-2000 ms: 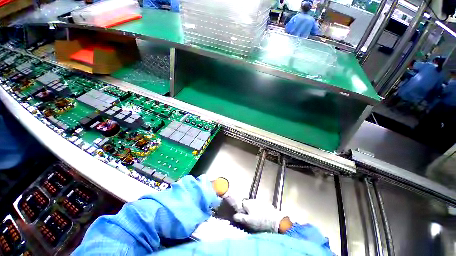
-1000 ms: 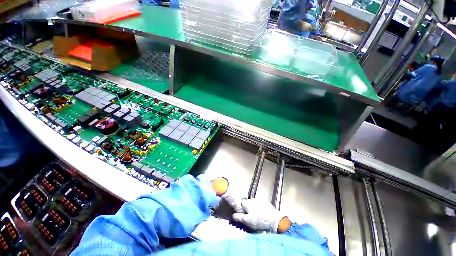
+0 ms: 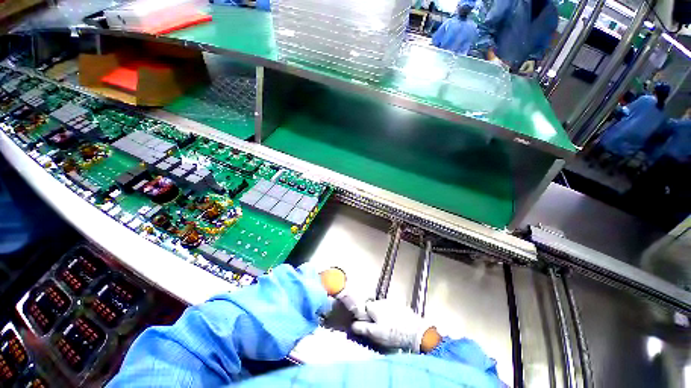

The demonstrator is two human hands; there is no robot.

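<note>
My right hand (image 3: 390, 326), in a pale grey-white glove, rests over the near conveyor rail (image 3: 333, 348) with its fingers slightly apart. Nothing shows in it. My left hand (image 3: 342, 309) is beside its fingertips, partly in shadow and mostly hidden by its blue sleeve; its fingers are not clear. Bare skin shows at both wrists. A large green circuit board (image 3: 261, 235) lies on the conveyor left of and beyond my hands. It carries grey rectangular blocks (image 3: 280, 201), a round dark and copper coil (image 3: 161, 187) and small yellow parts. Neither hand touches the board.
Metal cross shafts (image 3: 420, 276) span the line at right. Clear trays (image 3: 337, 38) stack on the green-topped shelf (image 3: 462, 98). A cardboard box (image 3: 151, 79) is at upper left. Trays of dark coils (image 3: 79, 345) are at lower left. People (image 3: 519, 30) in blue smocks are behind the shelf.
My hands and the boards stay in place. Behind the shelf, a person in blue now stands farther right than the near figure seen one second ago.
</note>
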